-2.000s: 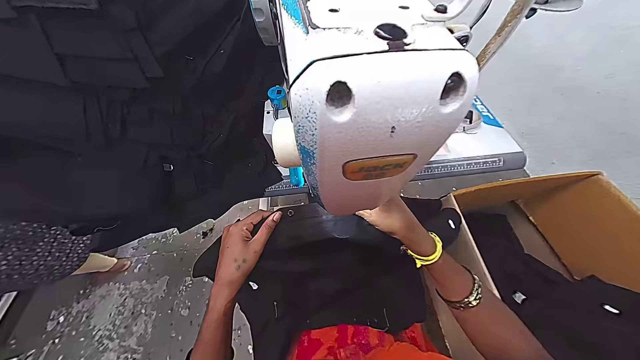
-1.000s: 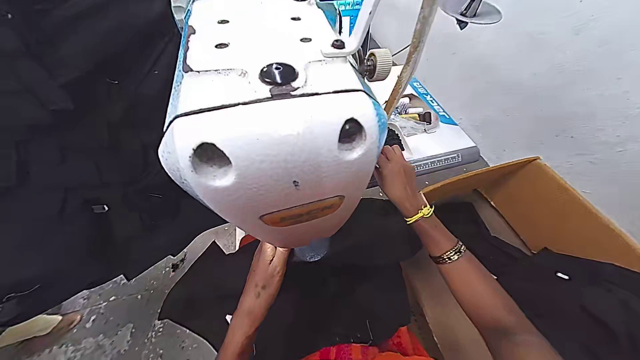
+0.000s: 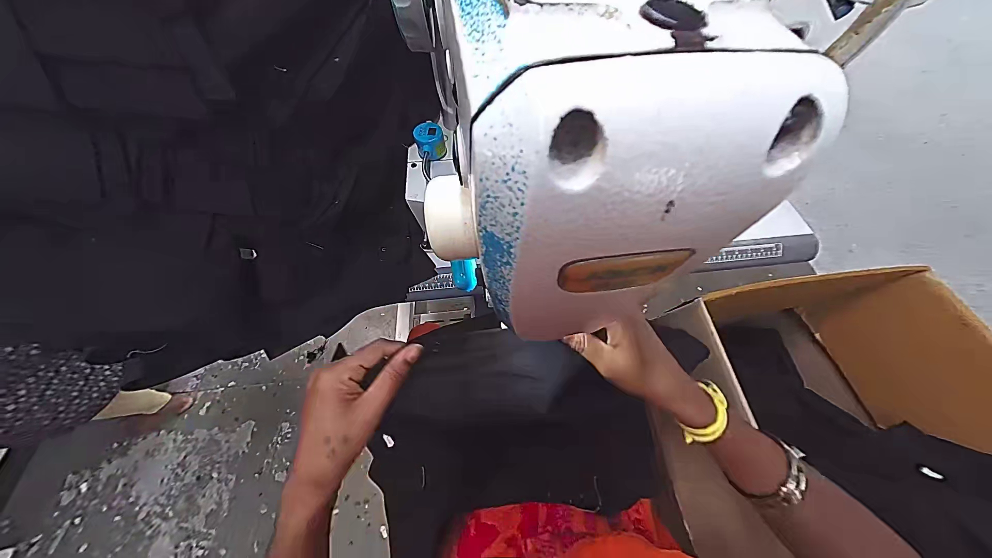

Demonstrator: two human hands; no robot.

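Observation:
A piece of black fabric (image 3: 496, 418) lies across the bed of a white Jack sewing machine (image 3: 620, 186) and hangs toward my lap. My left hand (image 3: 341, 411) pinches the fabric's upper left edge between thumb and fingers, left of the machine head. On the right, my right hand (image 3: 628, 356) is at the fabric just below the head, its fingertips partly hidden by the machine, so its hold cannot be told. The needle and presser foot are out of sight behind the head.
A large heap of black cloth (image 3: 194, 178) covers the left side. At the right stands an open cardboard box (image 3: 891, 341) with black pieces inside. Another person's patterned sleeve (image 3: 54, 387) shows at the left edge, over the worn grey surface (image 3: 155, 480).
My right hand has come down from the machine's right side to the fabric below the head. My left hand, partly hidden behind the head one second ago, now shows at the fabric's left edge.

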